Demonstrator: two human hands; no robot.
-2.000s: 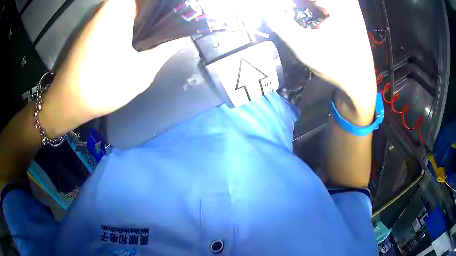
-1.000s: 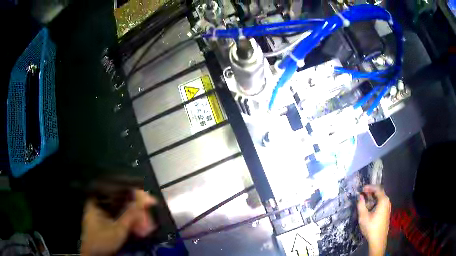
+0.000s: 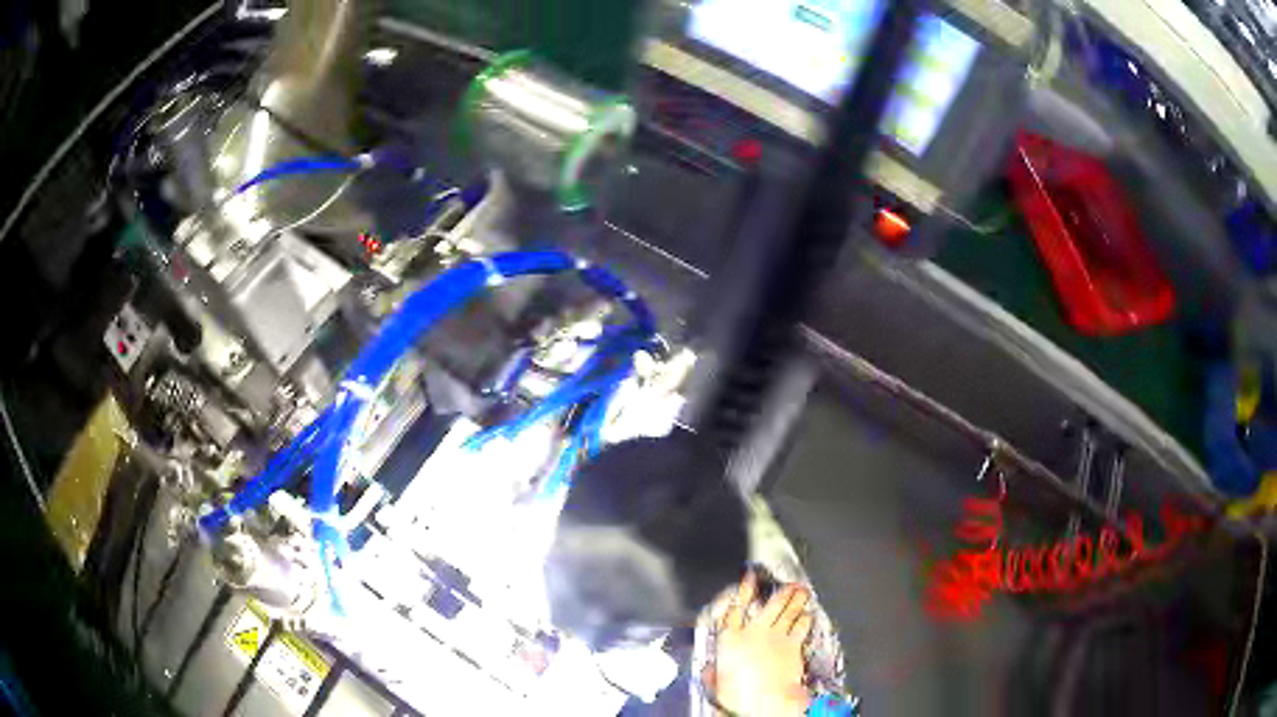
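Observation:
My right hand (image 3: pixel 763 651) is at the bottom centre, beside the bright work area, with its fingers over a blurred dark-and-white heap (image 3: pixel 812 616). Whether it grips anything cannot be told. My left hand is not in view. The cable conveyor's metal plates (image 3: pixel 203 637) are at the lower left, with dark cables across them and a yellow warning label (image 3: pixel 287 661). Glare hides most detail in the middle of the machine.
A thick dark corrugated hose (image 3: pixel 798 266) ends in a round hood (image 3: pixel 644 532) close to my right hand. Blue tubing (image 3: pixel 420 308) arches over the machine. A green-rimmed spool (image 3: pixel 539 112), lit screens (image 3: pixel 784 35), a red basket (image 3: pixel 1092 238) and a red coiled hose (image 3: pixel 1064 563) are beyond.
The view has swung toward the right and back of the station. My left hand and the blue basket have left the picture. My right hand now shows lower and nearer the centre.

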